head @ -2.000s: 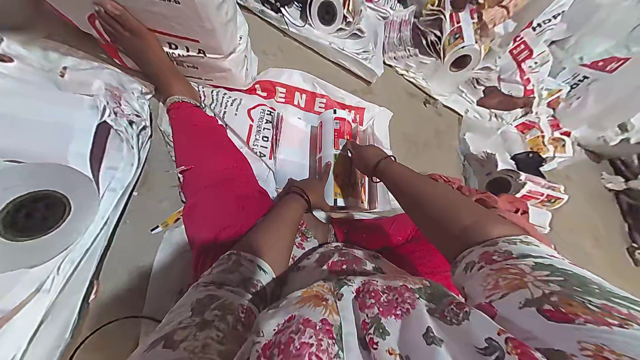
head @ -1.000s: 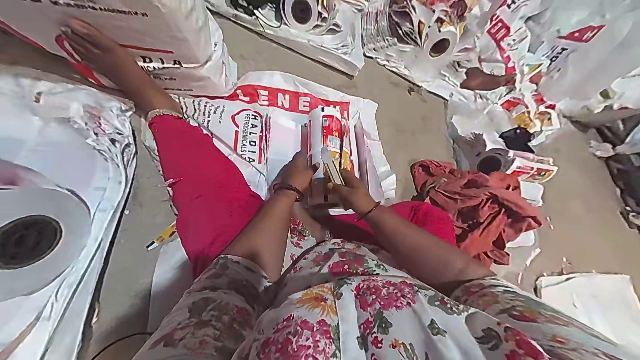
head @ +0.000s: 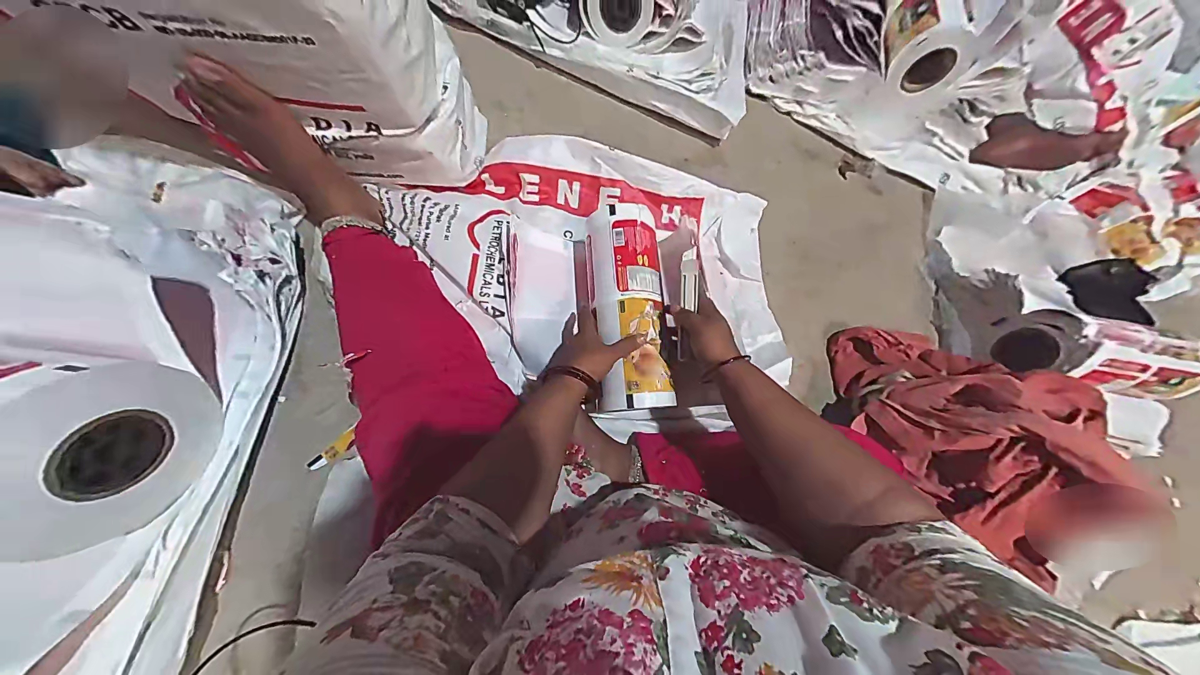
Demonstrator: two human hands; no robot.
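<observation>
A roll of printed plastic film, red, yellow and white, lies lengthwise on a flattened white printed sack between my legs. My left hand rests on the roll's left side near its lower half, the thumb across the yellow print. On the roll's right side is my right hand, with a thin pale strip-like tool held upright in its fingers; its exact kind is unclear. Clear film or a sheet lies under and beside the roll.
A large white film roll stands at the left, a stuffed white sack at the upper left. Smaller rolls lie at the upper right. Reddish cloth is heaped on the right. A yellow cutter-like tool lies by my left leg.
My hands were together over the roll's lower part; now they are apart, one on each side of it. The roll's yellow print shows more.
</observation>
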